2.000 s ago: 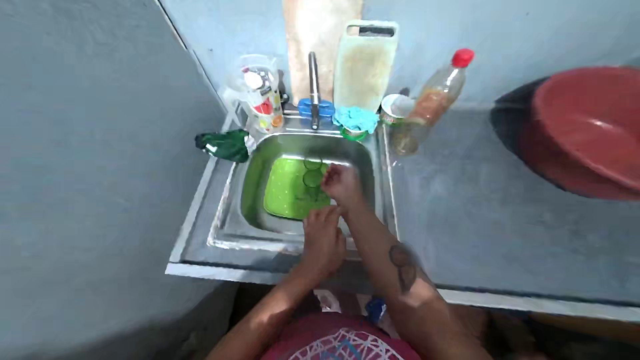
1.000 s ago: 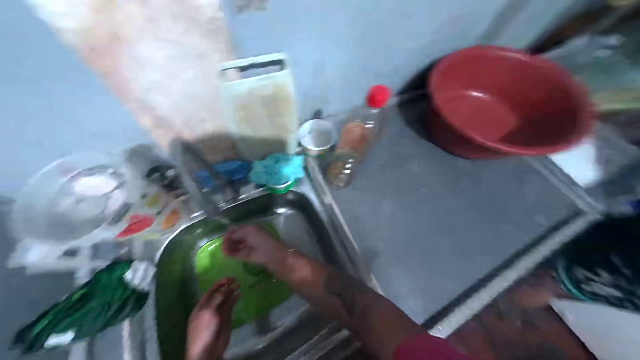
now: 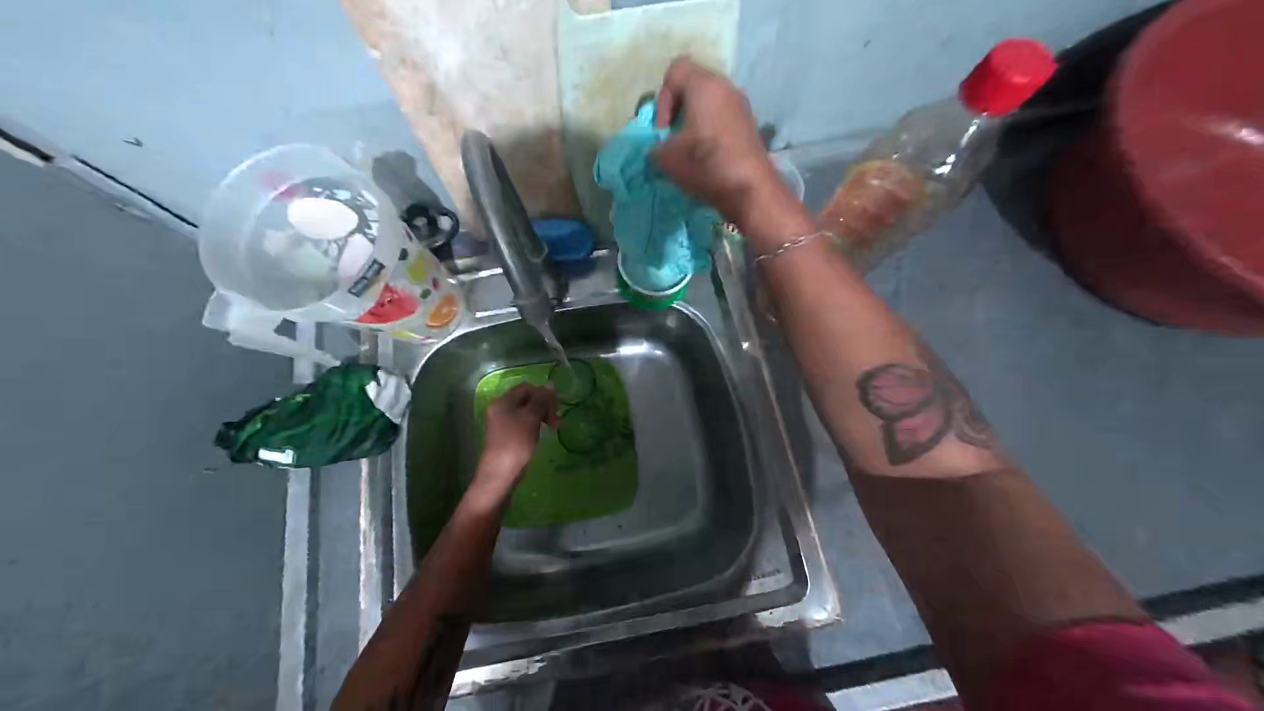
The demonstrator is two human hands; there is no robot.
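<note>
My right hand [image 3: 713,143] grips a light blue cloth [image 3: 647,197] by its upper end; the cloth hangs into a small white and green tub [image 3: 654,286] at the sink's back right corner. My left hand [image 3: 518,420] is over the steel sink [image 3: 671,464], below the metal faucet [image 3: 504,227], with its fingers curled; whether it holds anything cannot be made out. Water runs from the faucet spout. A bright green board or tray [image 3: 583,484] with a dark pattern lies in the sink basin, partly behind my left hand.
A clear plastic pitcher [image 3: 296,247] with fruit prints and a green packet [image 3: 326,420] are left of the sink. Behind stand a cutting board [image 3: 592,59] and a blue object [image 3: 565,239]. At right are a red-capped plastic bottle [image 3: 908,168] and a red basin [image 3: 1185,178].
My right hand has moved from over the sink to the blue cloth and taken hold of it, lifting its upper end. My left hand remains over the sink.
</note>
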